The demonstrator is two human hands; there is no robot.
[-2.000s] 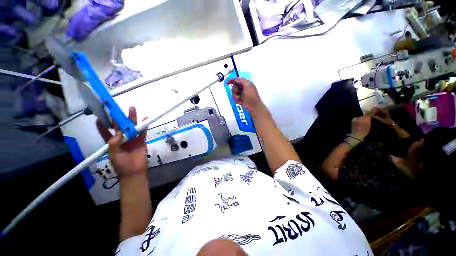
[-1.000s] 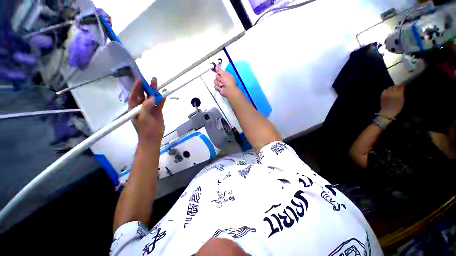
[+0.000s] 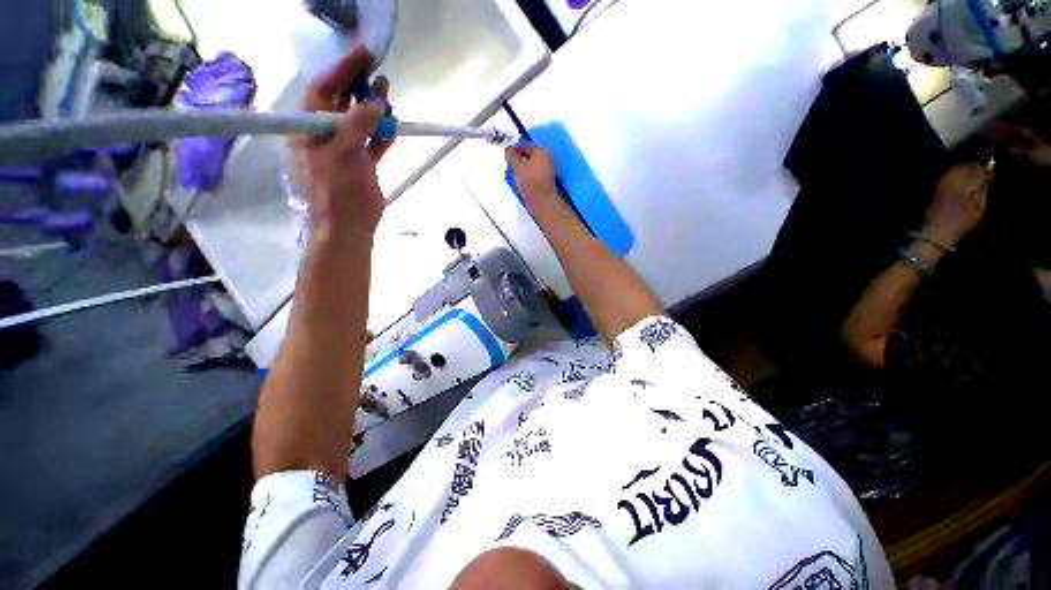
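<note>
The thread stand pole [image 3: 432,129] is a long white rod running from the left edge to the table's blue corner panel [image 3: 584,184]. My left hand [image 3: 346,150] is shut on the pole where the blue spool arm [image 3: 382,122] crosses it. A pale round spool rest [image 3: 376,37] shows above that hand. My right hand [image 3: 530,168] is at the pole's far end by the blue panel, fingers closed together around or beside the tip; its exact grip is too small to tell. The stand hole is not visible.
The white and grey sewing machine head [image 3: 432,355] lies on the table before my chest. A white trough [image 3: 461,69] is behind. Purple fabric [image 3: 214,92] lies at left. At right are black cloth [image 3: 859,150], another machine [image 3: 962,32] and a person's forearm [image 3: 922,248].
My left hand has moved up with the pole, which has swung from slanting to nearly level in view. The blue arm now points more away. My right hand stays near the pole's end.
</note>
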